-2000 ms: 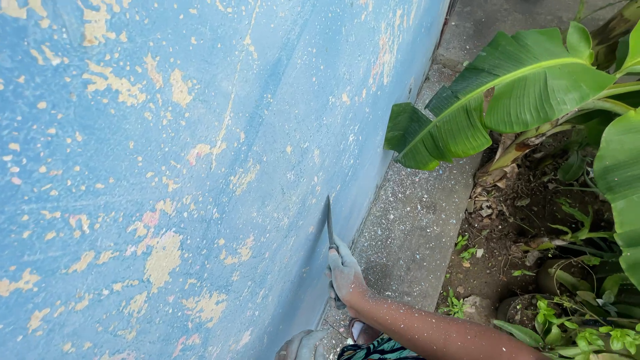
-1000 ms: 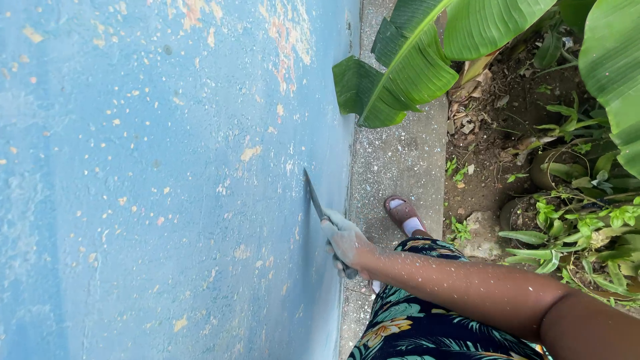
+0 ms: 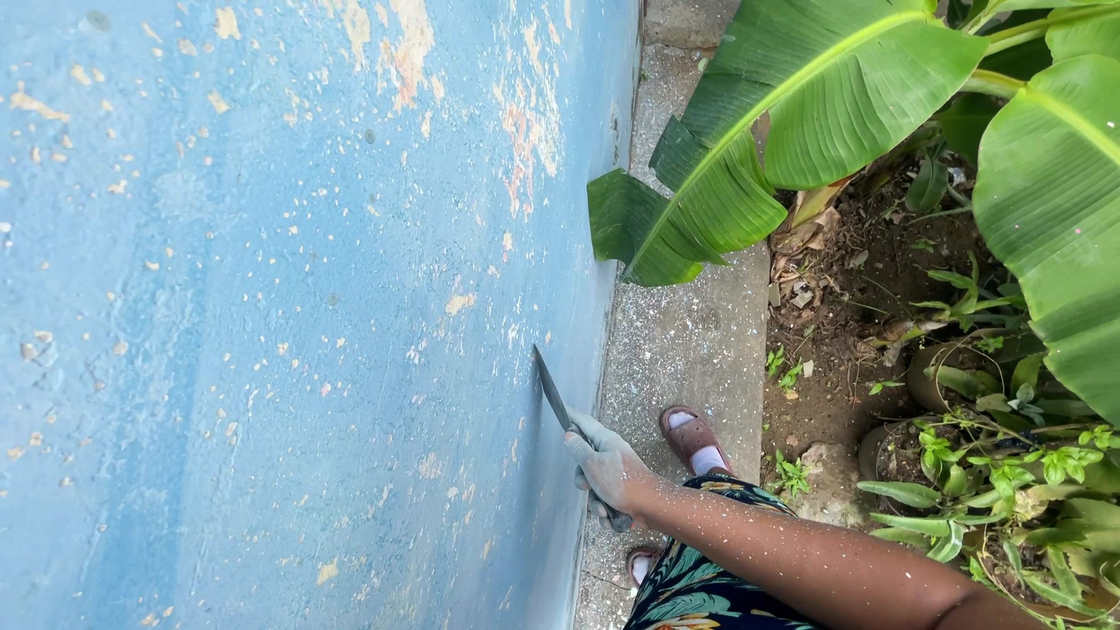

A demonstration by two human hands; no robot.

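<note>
My right hand [image 3: 604, 465], coated in pale dust, is closed around the dark handle of a knife or scraper [image 3: 553, 394]. Its long, narrow metal blade points up and left, with the tip at or very near the blue painted wall [image 3: 350, 350]; actual contact cannot be told. Cream and pinkish patches and many small pale spots show where the wall's paint has come off. Pale flecks dot my right forearm. My left hand is out of view.
A concrete ledge [image 3: 691, 350] strewn with paint flakes runs along the wall, with my sandalled feet [image 3: 691, 437] on it. A large banana leaf [image 3: 744, 157] overhangs it and reaches the wall's edge in view. Soil [image 3: 840, 350], low plants and pots lie to the right.
My left hand, partly in view at the bottom two seconds ago, is out of the picture. My right hand still holds the tool at the wall. The view has shifted.
</note>
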